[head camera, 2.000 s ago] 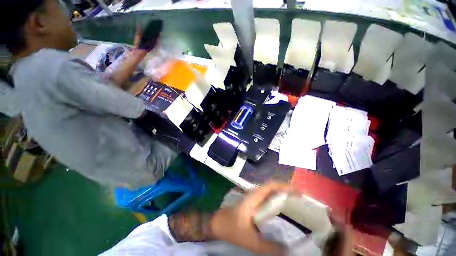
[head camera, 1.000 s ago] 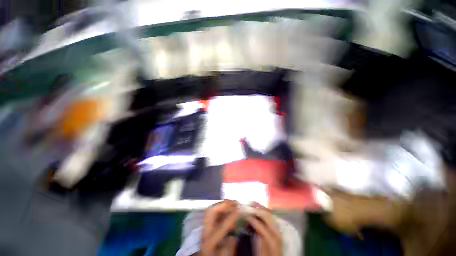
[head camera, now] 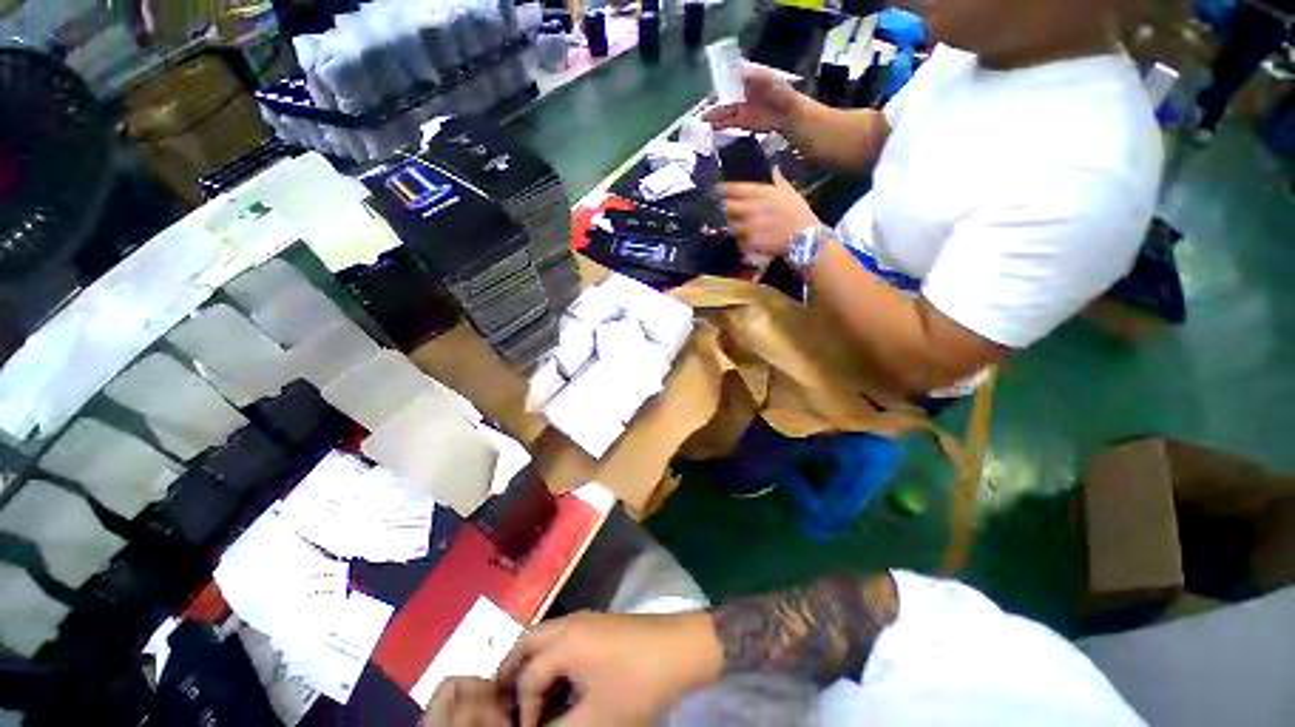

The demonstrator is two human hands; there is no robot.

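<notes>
My right hand [head camera: 618, 670] is at the bottom centre with bent fingers; a small dark patch shows at its fingertips. My left hand [head camera: 469, 704] is beside it, mostly cut off by the bottom edge. What they hold is hidden. A white sheet [head camera: 476, 642] lies on the red panel just beyond them. Loose leaflets [head camera: 306, 582] are spread on the table. Open black cartons with pale raised flaps [head camera: 121, 426] stand in a curved row at the left. Another open carton [head camera: 514, 511] stands near the red panel's far end.
Ridged stacks of dark blanks [head camera: 490, 256] stand beyond. White bundles [head camera: 618, 362] lie on brown paper [head camera: 767, 355]. A person in a white shirt [head camera: 1037, 185] works at the right side, near a blue stool [head camera: 838, 483]. An open brown carton [head camera: 1136, 526] is on the floor.
The view has swung from left to right, so the grey-shirted person has left the picture. The hands were together at bottom centre one second ago and remain close together.
</notes>
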